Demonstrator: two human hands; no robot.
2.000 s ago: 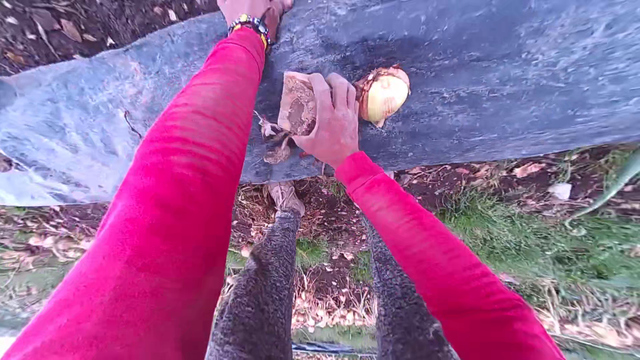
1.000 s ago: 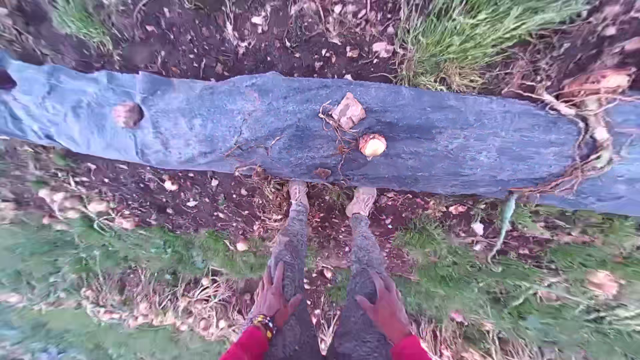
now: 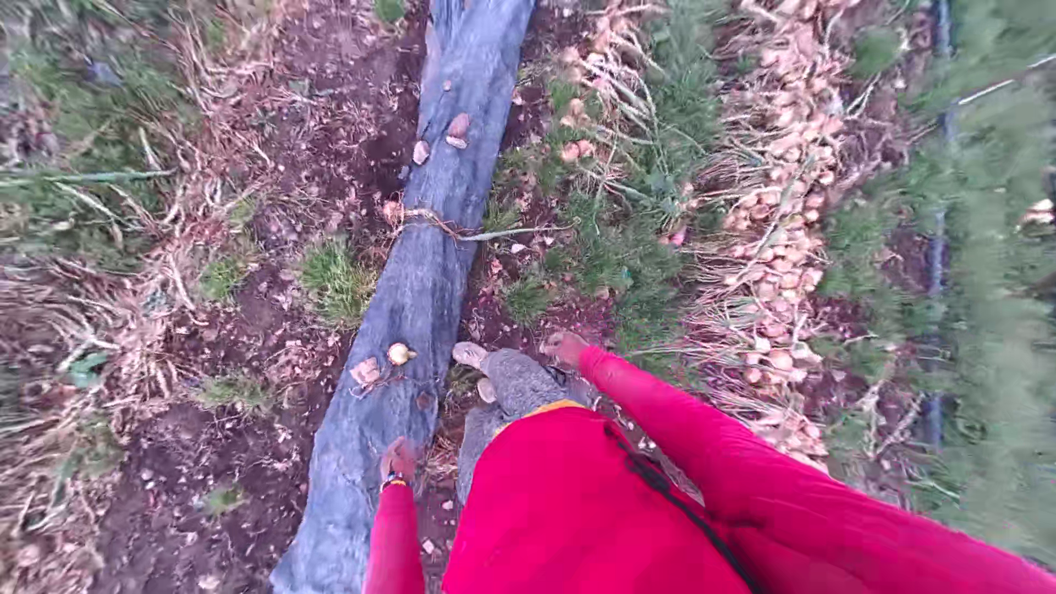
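A long strip of dark plastic sheeting (image 3: 412,289) lies on the soil. My left hand (image 3: 399,459), with a beaded bracelet at the wrist, hangs over its near part; blur hides the exact finger pose. To the right of my legs is my right hand (image 3: 564,348), over the ground, its fingers partly curled and no object visible in it. On the sheet, beyond my left hand, sit a peeled-looking onion (image 3: 400,354) and a flat, pale brown stone or clod (image 3: 365,372). Farther along, an onion (image 3: 393,212) with a long dry stalk lies at the sheet's left edge, the stalk crossing it.
Several stones (image 3: 458,126) sit on the far part of the sheet. A long row of harvested onions (image 3: 780,264) with dry stalks runs along the right. Grass tufts (image 3: 337,280) and dry stalks lie on the left. A thin dark pipe or hose (image 3: 937,256) runs beyond the onion row.
Two seconds ago my right hand was on the brown piece beside the onion; both hands were then over my legs and are now apart. The view has turned strongly.
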